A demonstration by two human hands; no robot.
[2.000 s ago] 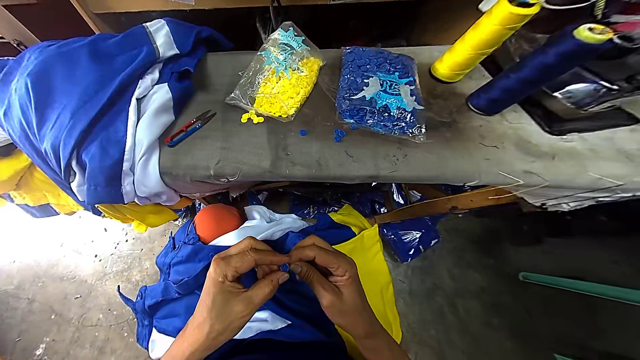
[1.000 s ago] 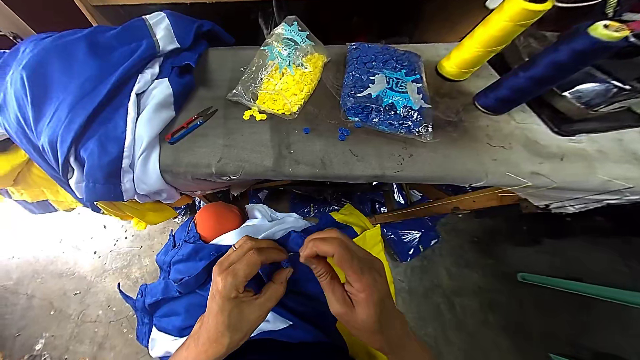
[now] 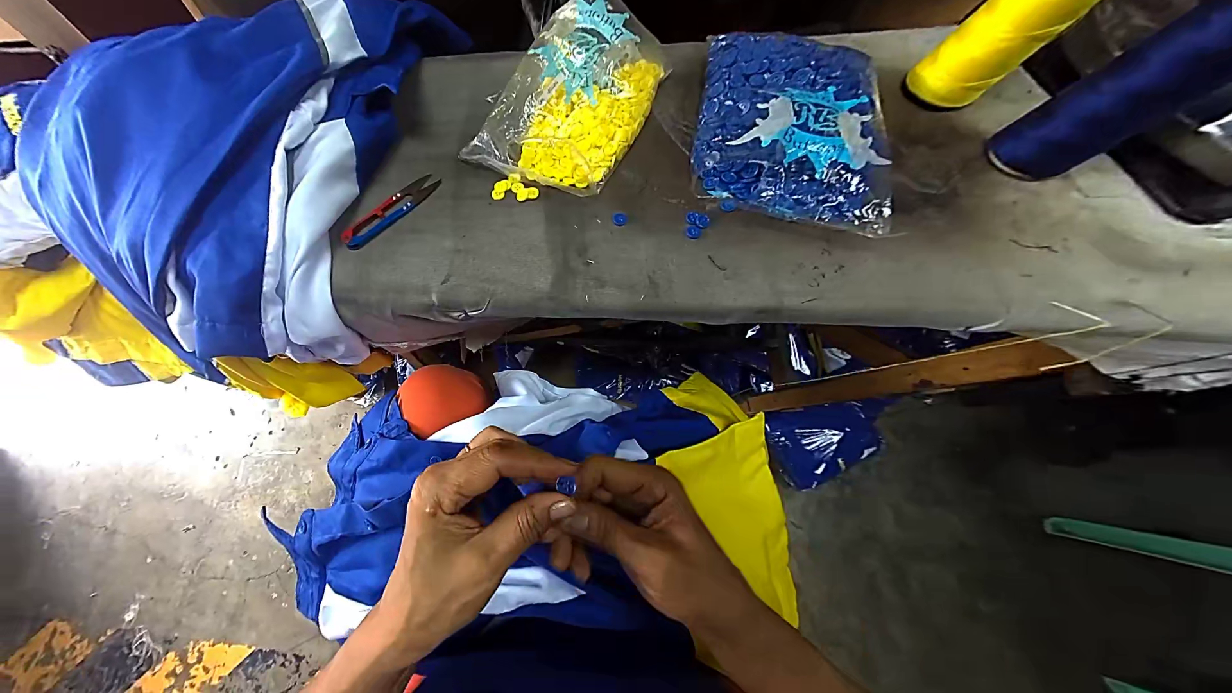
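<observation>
My left hand (image 3: 472, 520) and my right hand (image 3: 645, 529) meet at the fingertips above a blue, white and yellow garment (image 3: 366, 539) on my lap. A small blue button (image 3: 566, 485) is pinched between the left fingers, and the right fingertips touch beside it; a needle or thread cannot be made out. An orange ball-like thing (image 3: 443, 399) lies on the garment. On the grey covered table (image 3: 481, 279) are a bag of yellow buttons (image 3: 587, 125), a bag of blue buttons (image 3: 789, 135), several loose buttons (image 3: 698, 221) and red-and-blue thread snips (image 3: 390, 212).
Blue, white and yellow garments (image 3: 173, 173) are heaped over the table's left end. A yellow thread cone (image 3: 991, 48) and a dark blue thread cone (image 3: 1107, 96) lie at the right. Below the table are a wooden bar (image 3: 895, 373) and blue plastic packets (image 3: 823, 443). A green bar (image 3: 1136, 544) is at right.
My hands were slightly apart one second ago and now meet at the fingertips, with the blue button plainly showing between them. The things on the table have not moved.
</observation>
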